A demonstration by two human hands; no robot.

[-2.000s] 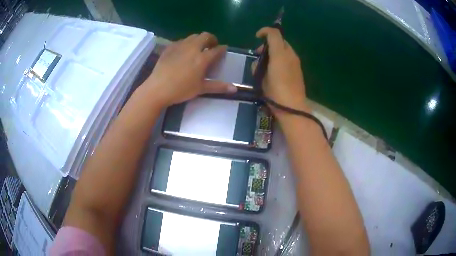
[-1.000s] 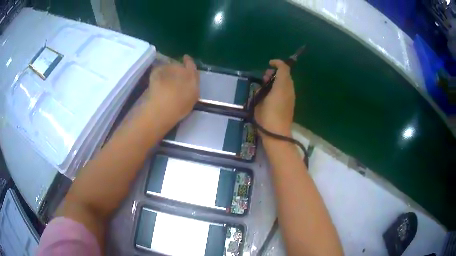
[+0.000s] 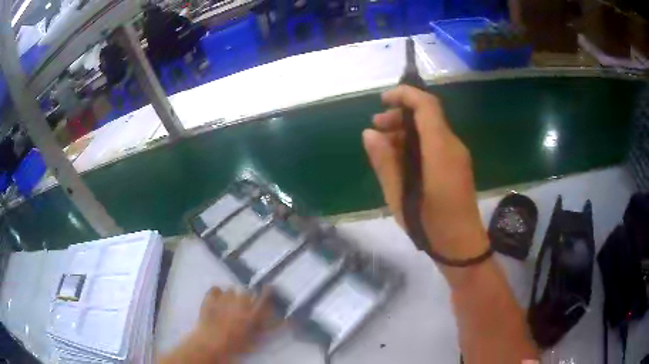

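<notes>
My right hand (image 3: 438,178) is raised at centre right. It holds the soldering iron (image 3: 411,153) by its black handle, tip pointing up and away from the cases; the black cord passes over the wrist. The tray of cases (image 3: 217,256) lies slanted on the bench, its far end at the green belt. Several silver-white battery cells (image 3: 302,276) lie in its black cases; circuit boards along the belt side are blurred. My left hand (image 3: 238,320) is low at the tray's near left edge, blurred; whether it grips the tray I cannot tell.
Stacked white cell trays (image 3: 107,302) stand at left, with one small cell (image 3: 70,286) on top. The green conveyor belt (image 3: 320,170) runs beyond the bench. A black oval item (image 3: 514,224) and a black holder (image 3: 564,266) are at right. A blue bin (image 3: 480,44) stands beyond the belt.
The view has lifted towards the belt. The tray now lies at a different slant, its far end at the belt. My left hand has moved to its near edge; the iron now points more upright.
</notes>
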